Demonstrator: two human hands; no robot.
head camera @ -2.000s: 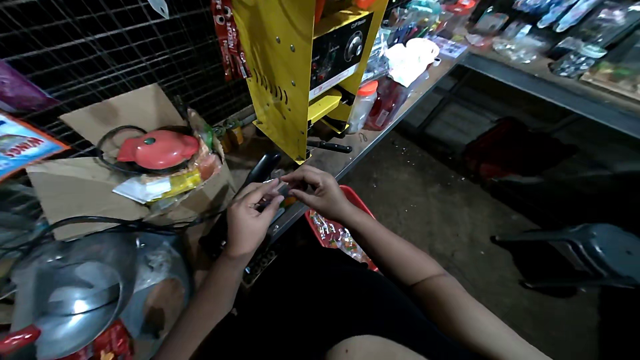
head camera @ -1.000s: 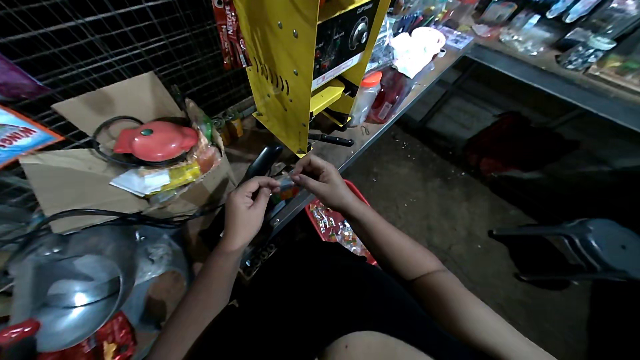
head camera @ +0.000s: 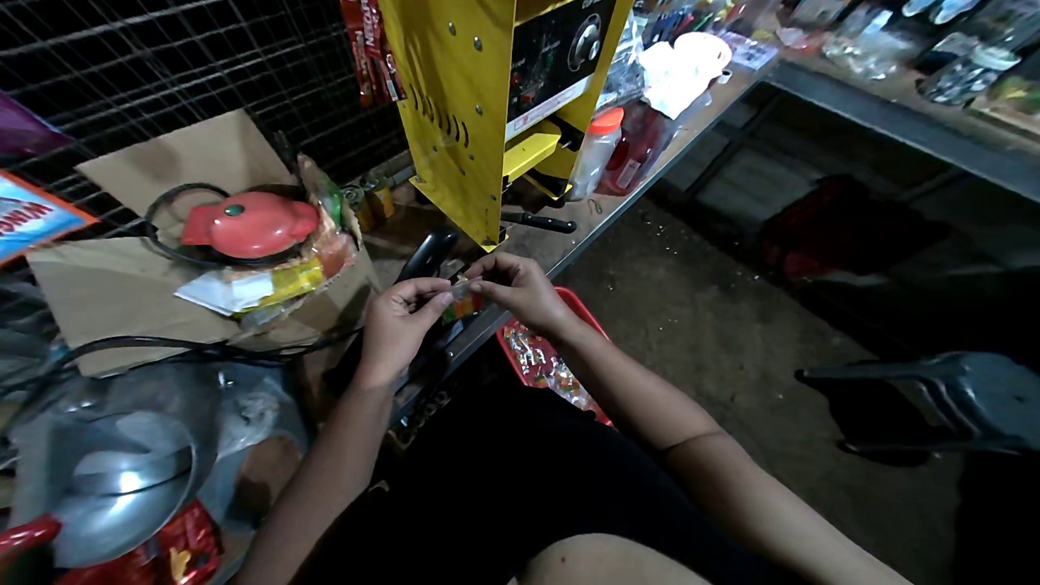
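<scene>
Between both hands is a small clear plastic packet point(head camera: 461, 291) with orange and green colouring below it; whether that colour belongs to the packet I cannot tell. My left hand point(head camera: 409, 321) pinches its left end between thumb and fingertips. On the right end, my right hand point(head camera: 520, 291) pinches with thumb and forefinger. Both hands are over the bench edge, in front of a yellow metal machine point(head camera: 463, 122) with a dial. Below my right forearm, a red plastic basket point(head camera: 587, 312) holds many small shiny wrapped packets point(head camera: 540, 357).
A black-handled knife point(head camera: 543, 222) lies beside the machine, near an orange-lidded jar point(head camera: 600, 150). At left, a cardboard box point(head camera: 122, 284) holds a red appliance point(head camera: 252, 225). A metal pan with a glass lid point(head camera: 122, 479) is at lower left, and a dark plastic stool point(head camera: 934, 398) at right.
Both hands have stayed together at the bench edge, with the fingers shifting on the small packet. Orange and green colouring shows beneath the fingers now.
</scene>
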